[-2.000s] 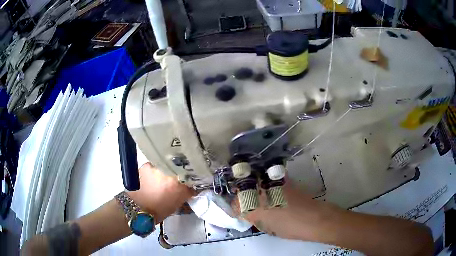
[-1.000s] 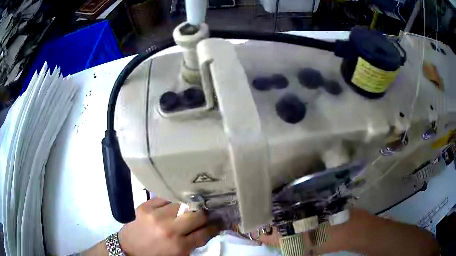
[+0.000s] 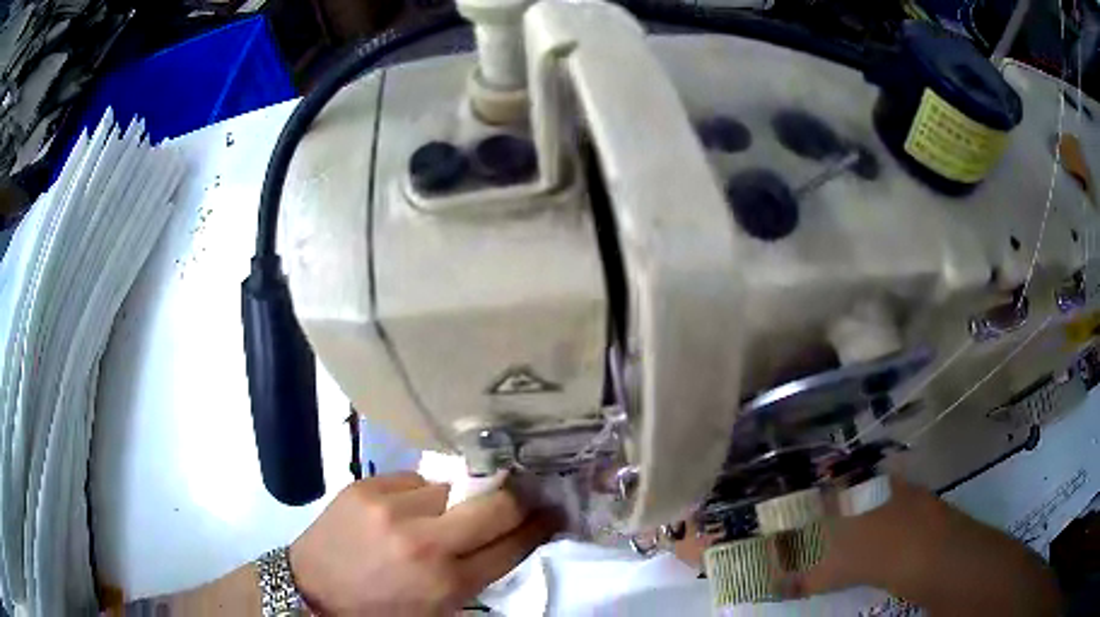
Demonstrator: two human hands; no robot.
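The cream sewing machine head [image 3: 507, 301] fills the middle of the view. A white cloth panel [image 3: 519, 588] lies under its left end, partly covered by my fingers and the head. My left hand [image 3: 398, 542], with a metal watch band at the wrist, has its fingers bent on the cloth and pinches its edge beside the needle area. My right hand [image 3: 862, 542] is behind the ribbed tension knobs; mostly the wrist and forearm show, and its fingers are hidden. The needles and presser foot are hidden.
A thick fanned bundle of white panels [image 3: 72, 350] lies at the left table edge. The black lamp stick [image 3: 280, 386] hangs left of the head. A blue crate [image 3: 193, 78] and grey cloth pieces [image 3: 42, 72] are beyond the table. A printed ruler shows at right.
The view has moved closer over the machine's left end. The left hand has moved in beside the needle area, with its fingers on the cloth. The right hand has become more hidden behind the knobs.
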